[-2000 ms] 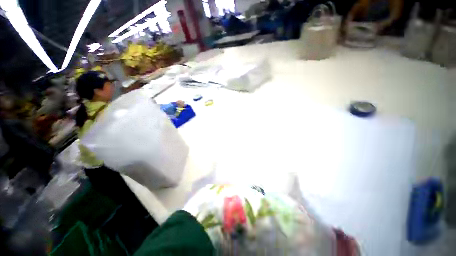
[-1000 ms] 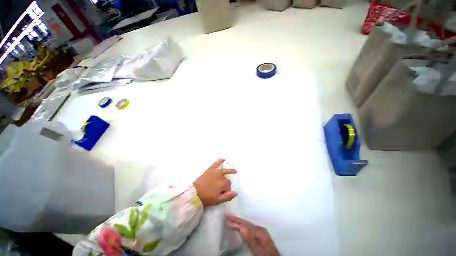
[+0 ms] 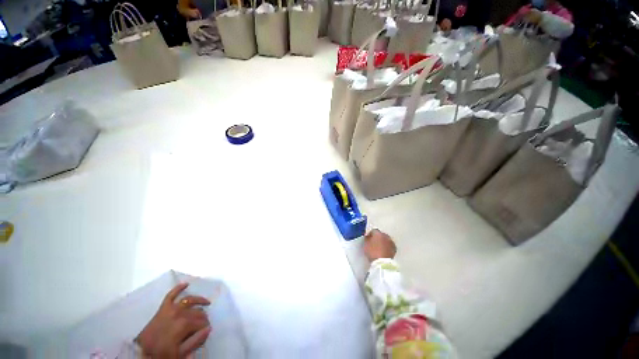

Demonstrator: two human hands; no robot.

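My left hand (image 3: 179, 324) lies with its fingers apart on a folded sheet of thin white paper (image 3: 223, 308) at the bottom left. Whatever the paper covers is hidden. My right hand (image 3: 380, 245) is at the cutter end of a blue tape dispenser (image 3: 343, 205) that holds a yellow-cored roll. Its fingertips are pinched together there, on the end of the clear tape, which hardly shows. A flat stack of white sheets (image 3: 231, 210) lies under the folded paper and reaches toward the dispenser.
Beige tote bags (image 3: 413, 151) with white stuffing stand right of the dispenser. A red packet (image 3: 382, 59) is among them. More totes (image 3: 147, 59) stand along the far side. A blue tape roll (image 3: 239, 134) lies mid-table. A plastic-wrapped bundle (image 3: 52, 144) is at left. People are at the far edge.
The view has turned right. My right hand has moved from the folded paper to the dispenser. My left hand stays on the paper. The wrapped block at left has gone out of view.
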